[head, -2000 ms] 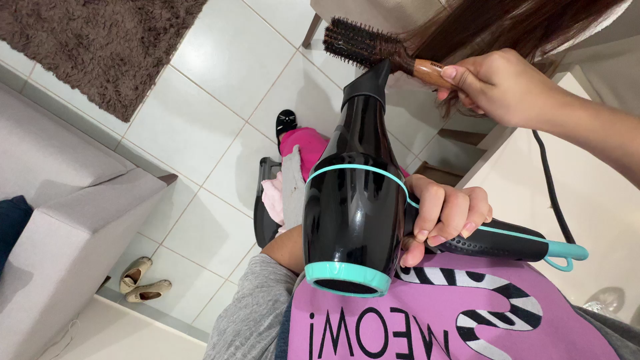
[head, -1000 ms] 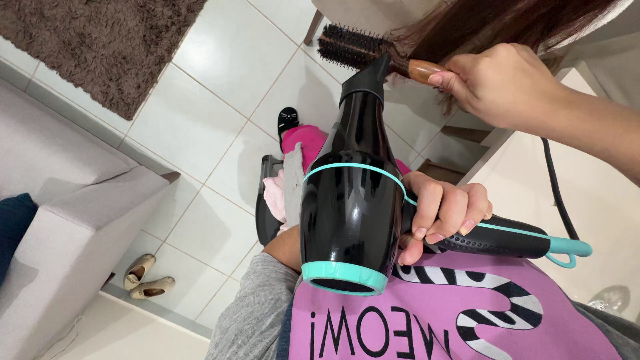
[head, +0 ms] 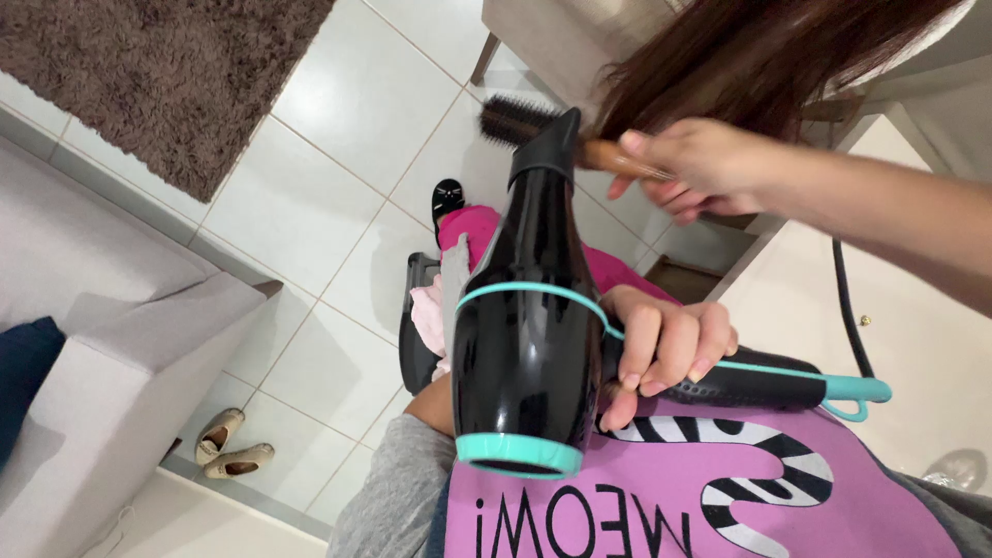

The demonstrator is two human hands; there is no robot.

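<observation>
My left hand [head: 670, 341] grips the handle of a black hair dryer [head: 527, 356] with turquoise trim, its body upright in the view in front of my pink shirt. Its dark nozzle [head: 546, 143] points up, overlapping the brush. Coming in from the right, my right hand [head: 697, 167] holds the wooden handle of a round bristle brush [head: 515, 122], whose bristled head lies left of the nozzle. Long dark brown hair [head: 697, 70] hangs from the upper right, close to the brush handle; whether any strands are on the bristles is hard to tell.
A pale surface [head: 814, 310] at right carries the dryer's black cord [head: 849, 310]. A light grey sofa [head: 108, 372] stands at left, beige shoes [head: 221, 442] on the tiled floor beside it, a brown shaggy rug [head: 170, 77] above. Pink trousers and a black shoe [head: 447, 198] show below.
The brush and my right hand have moved down in the view, and the right hand's fingers have shifted on the handle. My left hand and the dryer stay nearly in place.
</observation>
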